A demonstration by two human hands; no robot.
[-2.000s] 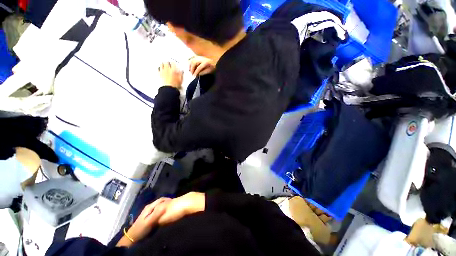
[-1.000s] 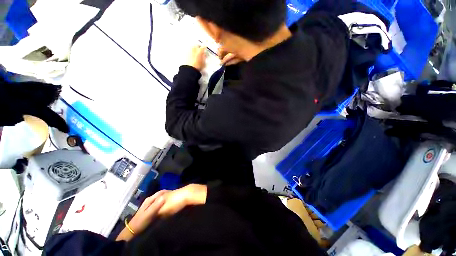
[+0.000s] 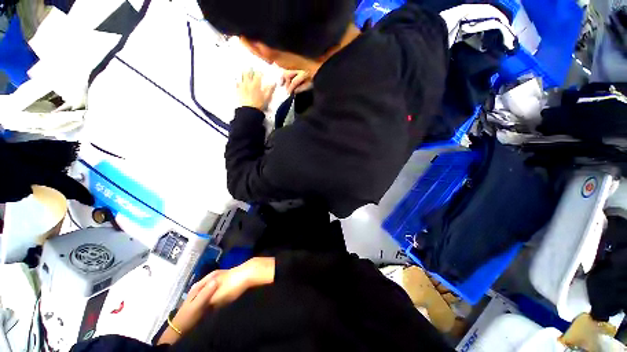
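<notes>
My left hand (image 3: 194, 308), with a yellow band at the wrist, and my right hand (image 3: 237, 280) are clasped together at the lower left of centre. No object shows in them; their inner sides are hidden. Beyond them, another person in black (image 3: 337, 137) leans over a large light panel (image 3: 155, 117) with thin dark lines and a dark edge. That person's hands (image 3: 256, 88) rest at the panel's far right side. A dark strip beside them is partly hidden by the sleeve.
A sewing machine with a blue label (image 3: 124, 196), a round grille (image 3: 91, 257) and a small control panel (image 3: 170, 245) stand at left. A blue crate (image 3: 430, 196) holding navy cloth (image 3: 491, 213) is at right. More crates and garments lie behind; another white machine (image 3: 567, 237) is far right.
The whole view has shifted slightly between frames. The other person still bends over the panel, with hands near the same part of it. My hands remain clasped.
</notes>
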